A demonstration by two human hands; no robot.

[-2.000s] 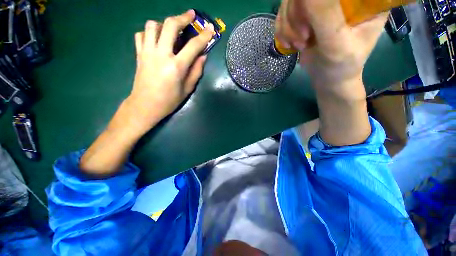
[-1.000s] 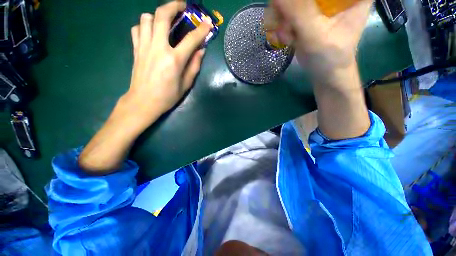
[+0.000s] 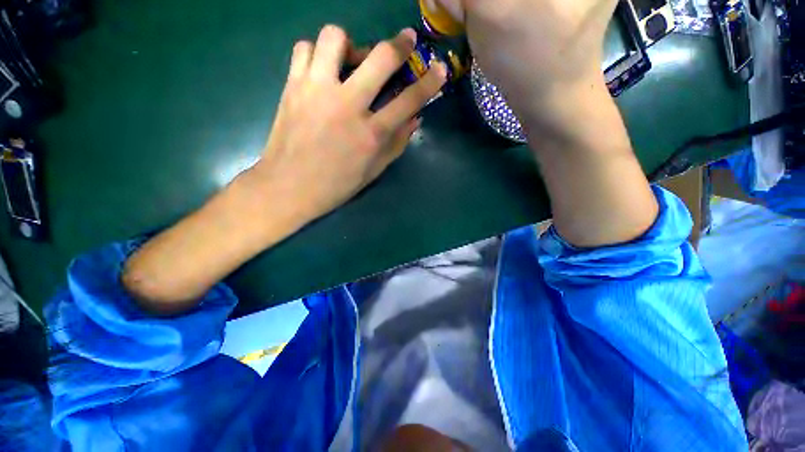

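My left hand [image 3: 344,132] grips a small dark device unit [image 3: 422,64] against the green bench, its fingers partly covering it. My right hand [image 3: 538,44], cut off by the top edge, holds the yellow-orange electric screwdriver [image 3: 440,18] over the unit's upper right end. The bit's tip cannot be made out. The round screw dish [image 3: 496,108], speckled silver, lies right of the unit, mostly hidden under my right hand and wrist.
Dark units lie at the left edge, one [image 3: 21,187] apart. A black-framed unit [image 3: 628,66] and another unit [image 3: 734,40] lie at the upper right. A black cord [image 3: 715,139] runs right of my right forearm, near a brown carton [image 3: 687,196] below the bench edge.
My right hand and the screwdriver have moved left from the screw dish to the unit. My left hand and the unit have shifted right. More of the items at the upper right show.
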